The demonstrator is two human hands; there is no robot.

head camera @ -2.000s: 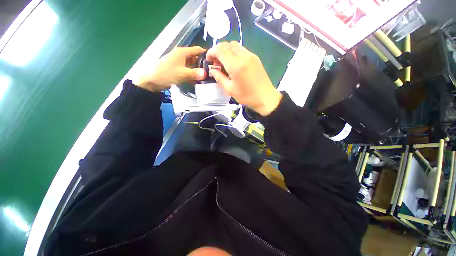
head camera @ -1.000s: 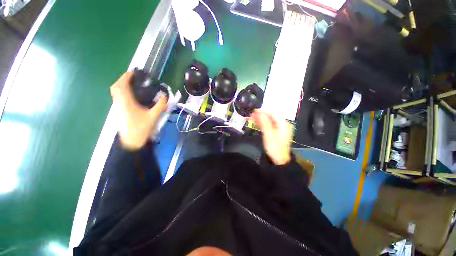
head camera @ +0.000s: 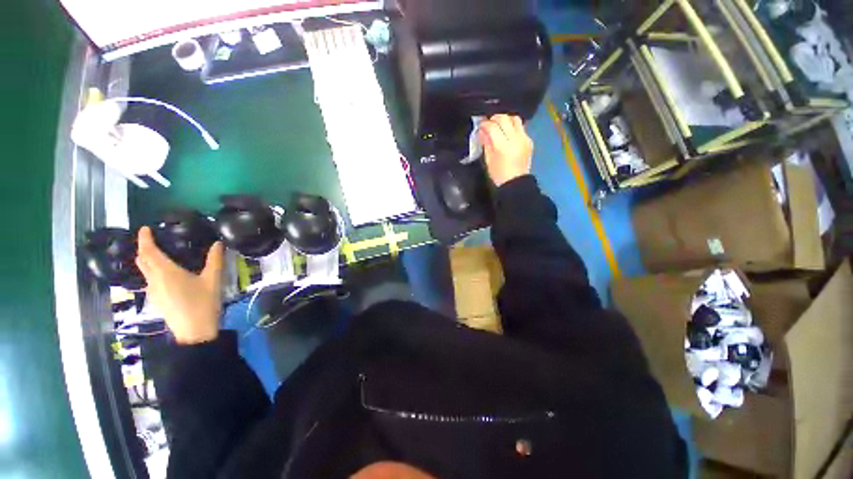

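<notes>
Four security cameras with glossy black ball heads stand in a row at the bench's front edge: the leftmost (head camera: 112, 256), the second (head camera: 190, 234), the third (head camera: 250, 224) and the rightmost (head camera: 310, 224). My left hand (head camera: 184, 292) is around the second camera, thumb and fingers on either side of its ball; its base is hidden. White bases and thin leads show below the two right cameras. My right hand (head camera: 506, 147) pinches a small white label (head camera: 475, 140) at the front of the large black label printer (head camera: 482, 70).
A white keyboard (head camera: 360, 122) and a black mouse (head camera: 456, 191) lie right of the cameras. An all-white camera (head camera: 131, 148) with prongs and a lead is at the bench's left. A bright monitor (head camera: 187, 17) stands behind. An open carton (head camera: 818, 374) of cameras and rolling racks (head camera: 687, 145) are at right.
The view has swung right. My left hand has moved from a lifted camera at the left edge to the second one in a row of four. My right hand has gone from the cameras to the label.
</notes>
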